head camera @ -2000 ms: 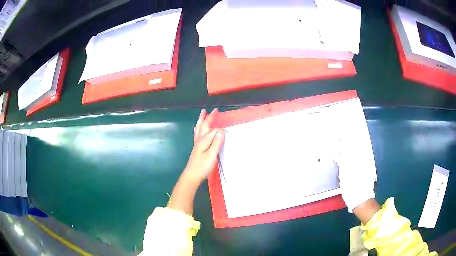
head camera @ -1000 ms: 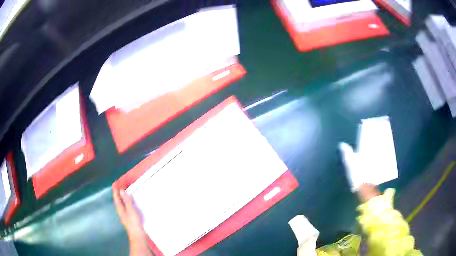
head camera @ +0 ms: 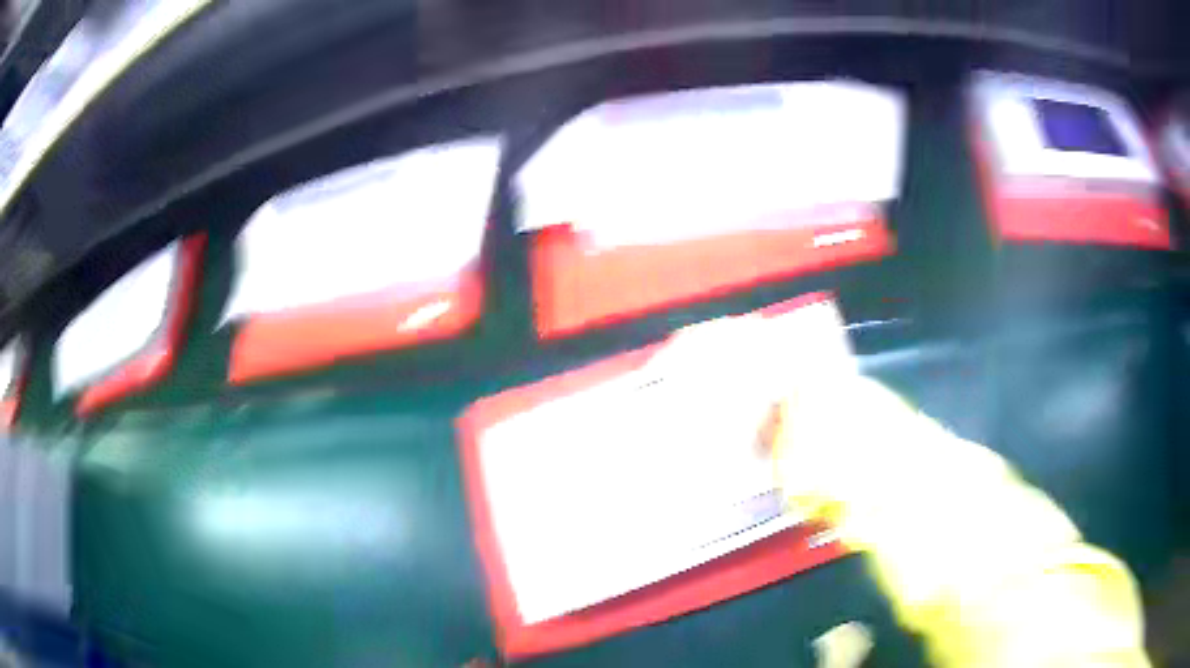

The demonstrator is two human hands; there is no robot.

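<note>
A white box (head camera: 613,496) lies on a red tray (head camera: 489,587) in front of me, its long sides slanting up to the right. My right hand (head camera: 796,372), in a white glove with a yellow sleeve, is over the right part of the box. The glove is badly blurred and white against white, so its fingers and whatever it may hold cannot be made out. My arm hides the box's right end and part of the tray. My left hand is out of the picture.
Beyond the work surface, a row of red trays (head camera: 705,281) carries white boxes, one with a dark screen picture (head camera: 1081,127) at the right. An upright white stack (head camera: 33,522) stands at the far left. A small pale thing (head camera: 844,643) shows at the bottom edge.
The view has swung back to the right-hand tray row's left side. My right hand has moved from the narrow white card to over the box. My left hand has left the picture.
</note>
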